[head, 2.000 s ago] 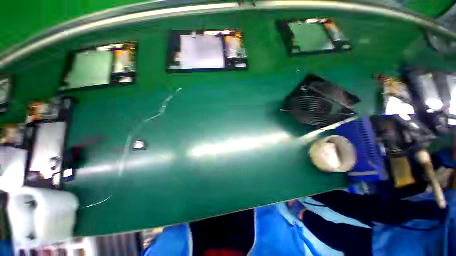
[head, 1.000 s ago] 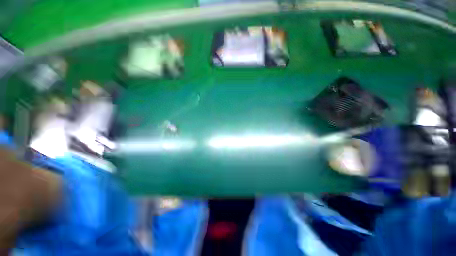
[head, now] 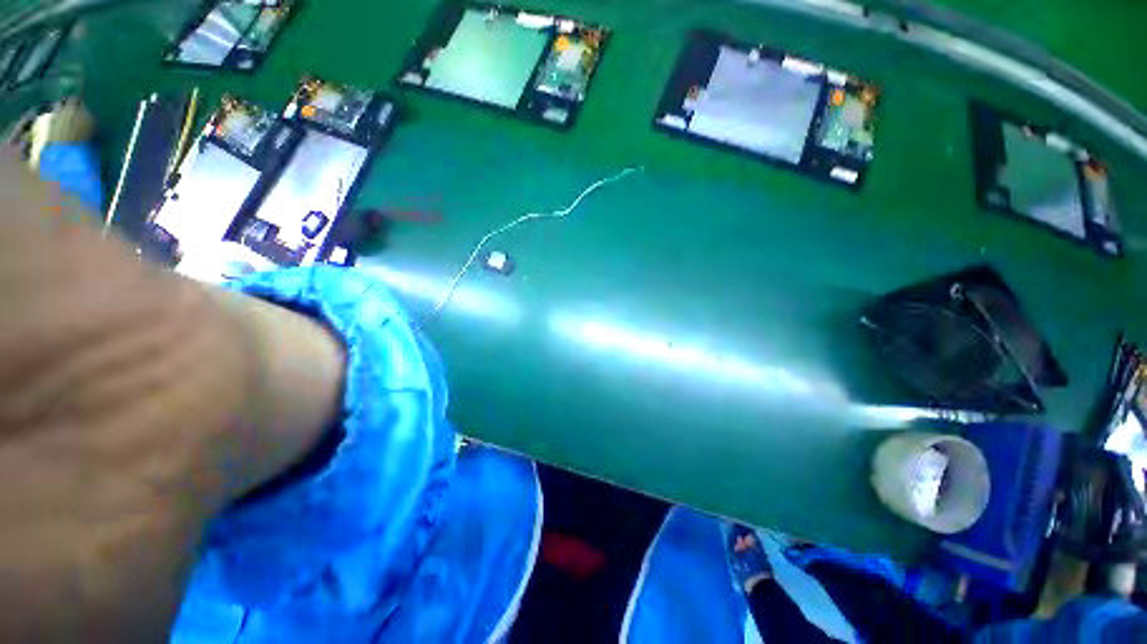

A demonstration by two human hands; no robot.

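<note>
My left hand [head: 126, 415] is large, blurred and very close to the camera at the left, with a blue cuff at the wrist. Its fingers are cut off or hidden, so I cannot tell its grip. My right hand is not in view. Two opened tablet assemblies [head: 302, 183] lie side by side behind my left hand, partly covered by it. A small black piece with a white face [head: 498, 262] lies on the green mat, beside a curly strand of solder wire [head: 541, 215].
More opened tablets, one with a pale panel [head: 755, 107], lie along the back. A black fan [head: 943, 340], a cream tape roll [head: 932, 483] and a blue box [head: 1019, 484] stand at the right. Another person's hand [head: 60, 126] shows at far left. A metal rail [head: 981, 53] runs behind.
The view has turned, and the bench items sit tilted and, against one second ago, mostly further right. My left hand fills more of the left side. The white roll seen earlier is out of sight.
</note>
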